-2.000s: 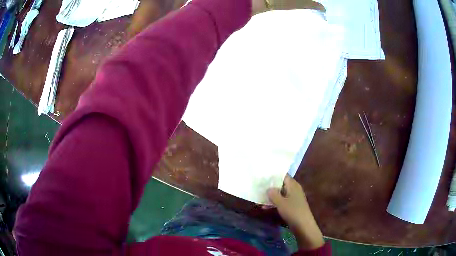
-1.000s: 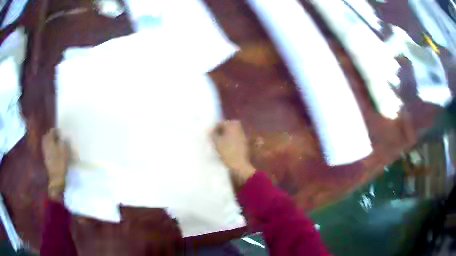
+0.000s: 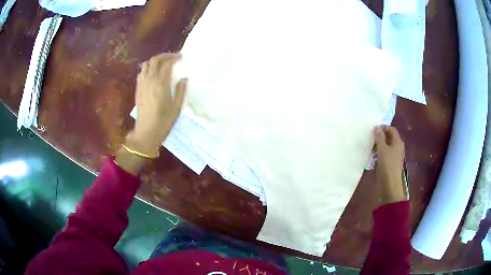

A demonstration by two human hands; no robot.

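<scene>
A large cream leather-like piece (image 3: 301,129), glaring white in its upper part, lies over white pattern sheets (image 3: 237,167) with drawn lines, whose edges show below it at the lower left and at the right. My left hand (image 3: 157,99) lies at its left edge, fingers extended and thumb apart, a yellow bangle on the wrist. My right hand (image 3: 388,153) pinches its right edge with bent fingers; whether it also grips the sheets beneath is hidden. The piece's lower end reaches the table's front edge.
A long white roll (image 3: 464,129) stands along the right, with a beige-grey roll (image 3: 481,198) beyond it. More white patterns (image 3: 404,53) lie at the upper right. A narrow strip bundle (image 3: 40,72) lies at the left of the reddish-brown table (image 3: 102,70). Green floor shows at lower left.
The view has swung back left from a second ago. The cream piece now lies skewed over the sheets, its lower end at the front. My left hand has opened at the left edge.
</scene>
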